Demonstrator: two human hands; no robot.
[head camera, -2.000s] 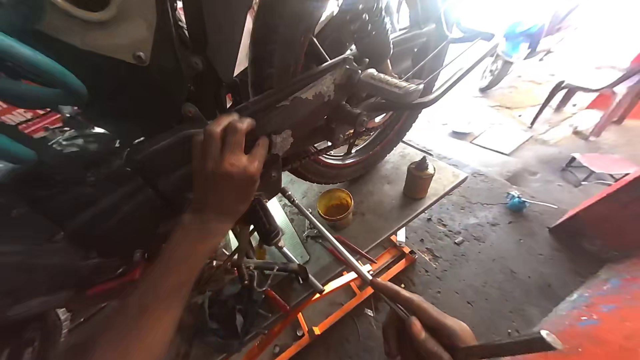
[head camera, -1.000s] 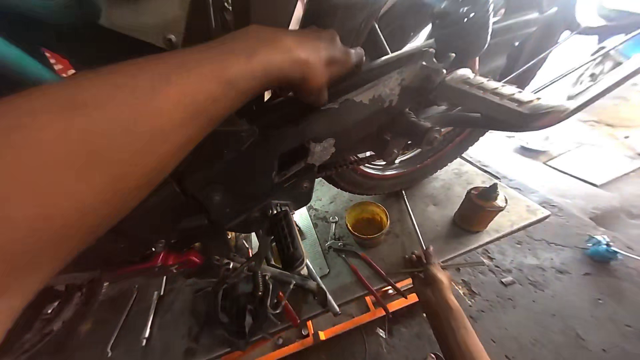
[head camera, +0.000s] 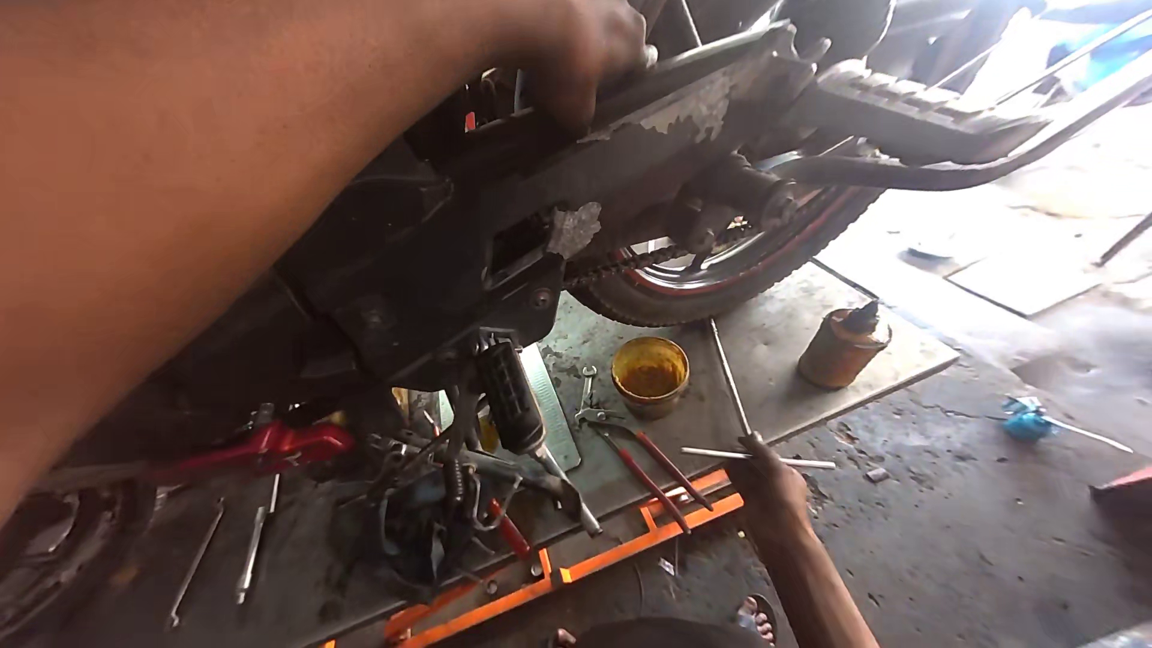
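Observation:
My left hand (head camera: 589, 54) reaches across the top of the view and rests on the upper edge of the motorcycle's swingarm cover (head camera: 630, 135); its fingertips are partly hidden. My right hand (head camera: 769, 472), lower down, is closed on a T-handle wrench (head camera: 731, 382), whose long shaft points up toward the rear tyre (head camera: 711, 301) and whose crossbar sticks out on both sides of the fist. Left of that hand lie pliers with red handles (head camera: 655, 468), beside a small open-end wrench (head camera: 588, 382). A yellow tub (head camera: 650, 376) stands between my two hands.
An orange metal frame (head camera: 630, 544) runs along the front edge of the stand. A rusty can (head camera: 844, 351) stands at the right. The rubber footrest (head camera: 511, 396) juts down at centre, near tangled cables and a red-handled tool (head camera: 509, 529). More wrenches (head camera: 252, 553) lie at left.
My left hand has moved up and along the swingarm cover from its lower spot two seconds ago. The long shaft in my right hand now points up beside the tub. The view has shifted closer.

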